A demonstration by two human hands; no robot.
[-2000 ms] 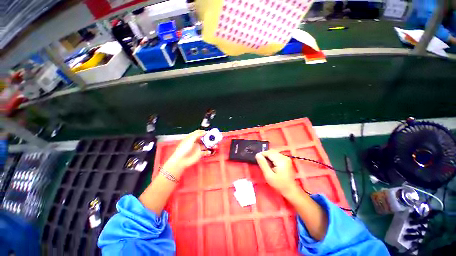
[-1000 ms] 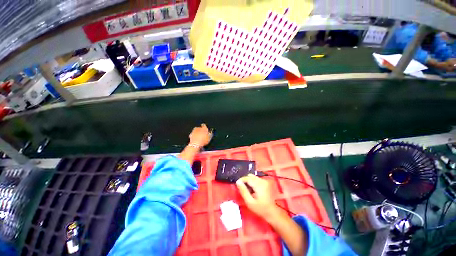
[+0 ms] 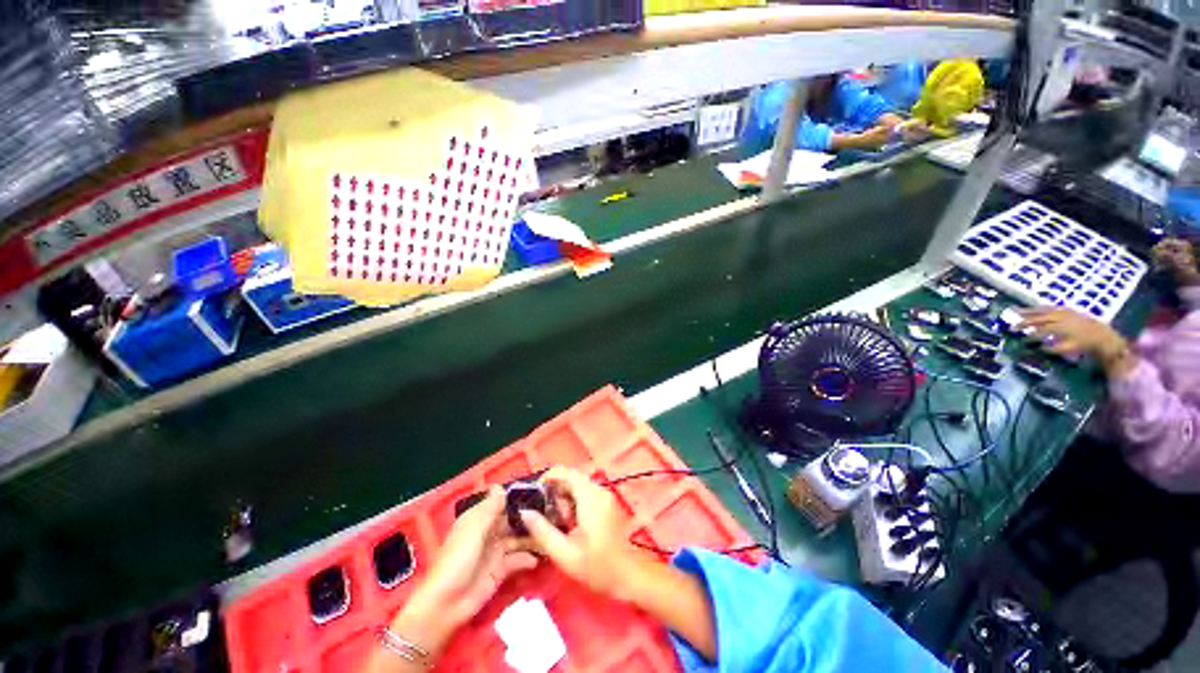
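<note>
My left hand (image 3: 471,557) and my right hand (image 3: 588,526) meet over the red tray (image 3: 608,440). Between their fingers they hold a small dark watch unit (image 3: 529,504) with a silver rim. A black edge shows beside it, partly hidden by the fingers; I cannot tell if it is the wired black box. A thin cable runs right from there. Two watch units, one on the left (image 3: 329,593) and one beside it (image 3: 394,560), lie in tray pockets. White paper pieces (image 3: 530,636) lie on the tray below my hands.
The black tray (image 3: 99,647) is at lower left. A dark piece (image 3: 238,533) lies on the green belt (image 3: 329,434). To the right are a fan (image 3: 832,383), a power strip (image 3: 900,529) and a neighbour's hand (image 3: 1073,334) near a white tray (image 3: 1053,259).
The view has turned right. My left hand has come back from the belt to my right hand, and both now hold a watch unit. More watch units show on the red tray.
</note>
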